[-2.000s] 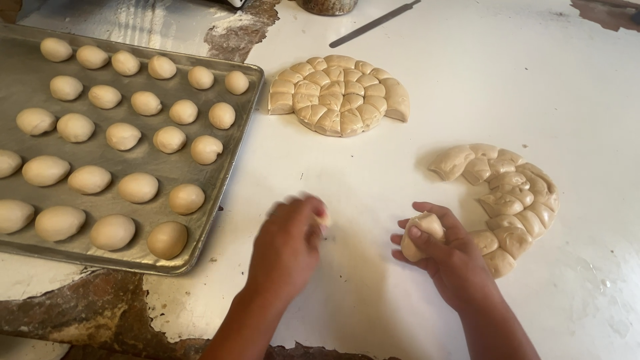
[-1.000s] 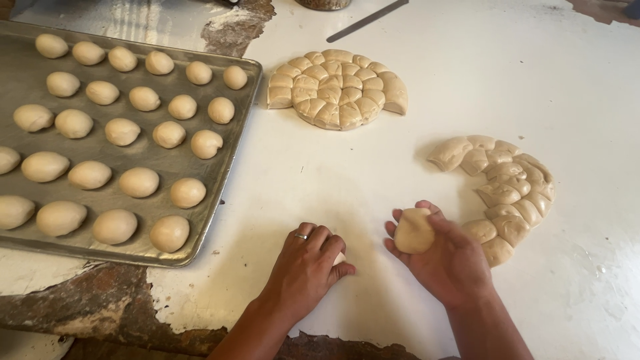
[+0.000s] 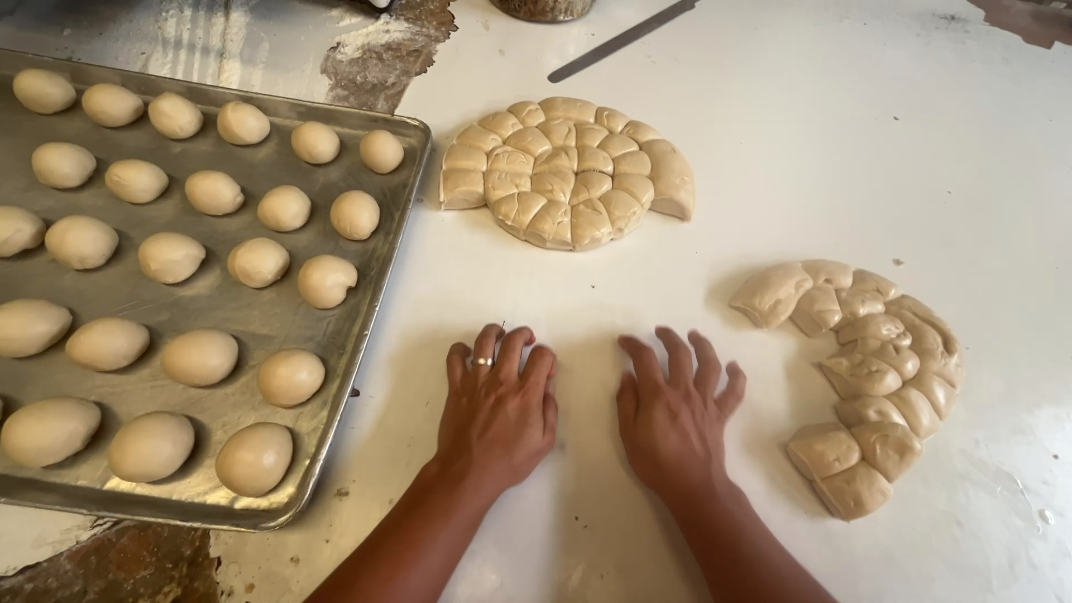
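My left hand [image 3: 502, 406], with a ring on one finger, lies palm down on the white tabletop, its fingers curled. Any dough under it is hidden. To its right my right hand [image 3: 680, 410] is also palm down, fingers bent and spread, slightly blurred; what is beneath its palm cannot be seen. Beyond both hands sits a round slab of dough cut into portions [image 3: 569, 172]. A curved cluster of cut dough pieces [image 3: 896, 360] lies to the right of my right hand. At the left, rows of smooth dough balls [image 3: 199, 358] rest on a metal baking tray [image 3: 368, 335].
A long flat metal blade [image 3: 621, 42] lies behind the round slab. The base of a container [image 3: 544, 8] shows at the top edge. The white table surface [image 3: 837, 151] has worn brown patches [image 3: 126, 561] at the lower left and the top.
My right hand has turned from palm up, with a dough piece in it, to palm down on the table. My left hand's fingers have spread from their tighter curl.
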